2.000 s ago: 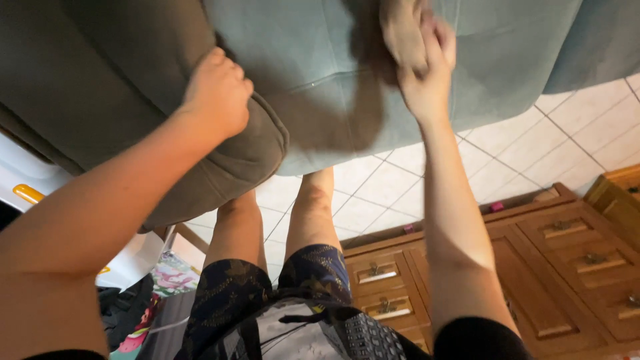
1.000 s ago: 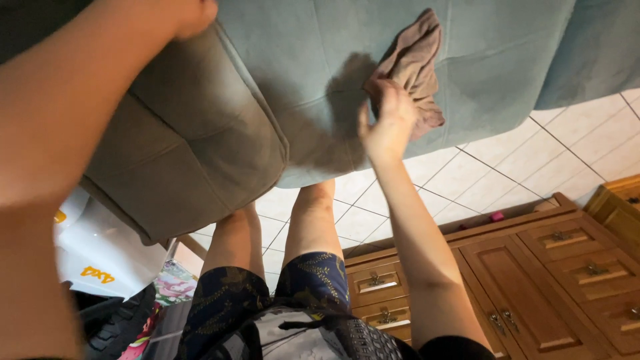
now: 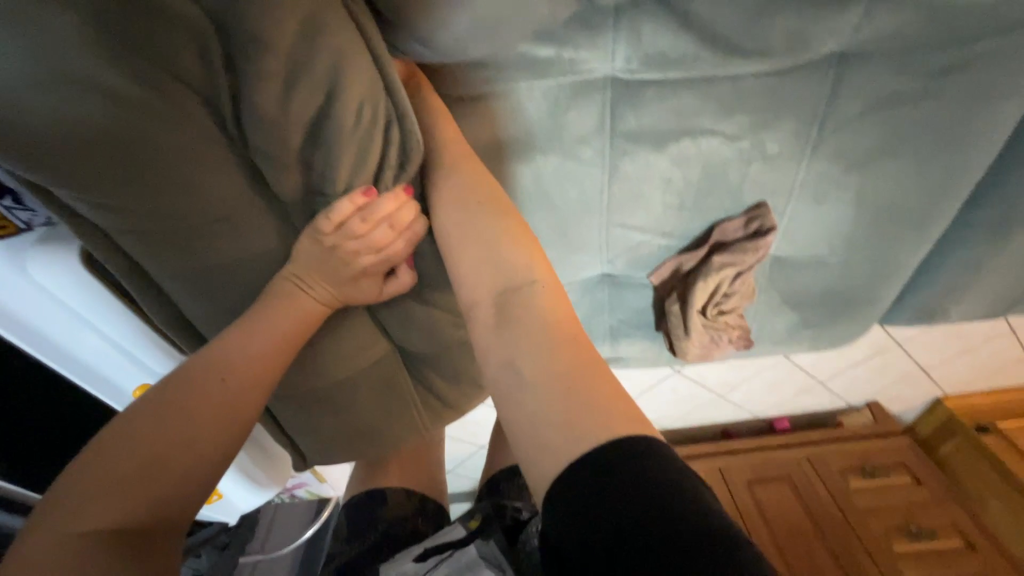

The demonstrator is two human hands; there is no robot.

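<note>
A grey-brown upholstered cushion (image 3: 312,160) lies tilted across the left, over a pale blue-green upholstered seat (image 3: 560,168). My left hand (image 3: 360,248) rests knuckles up at the cushion's side, its fingers curled against the wrinkled fabric; whether they pinch it is not clear. Crossing the middle, my right arm reaches up along the cushion's edge. Only a small part of my right hand (image 3: 406,72) shows there, and its fingers are hidden behind the cushion. A crumpled brownish-pink cloth (image 3: 712,284) lies on the seat near its front edge, apart from both hands. Uneven, damp-looking patches mark the seat fabric.
Wooden cabinets with drawers (image 3: 864,488) stand at the lower right, beyond white floor tiles (image 3: 744,380). At the lower left is a white plastic object with yellow marks (image 3: 248,472). My legs are below the cushion.
My right hand has let go of the cloth, which now lies on the seat, and has moved left to the cushion's edge. My left hand has come down along the cushion. The view has moved nearer.
</note>
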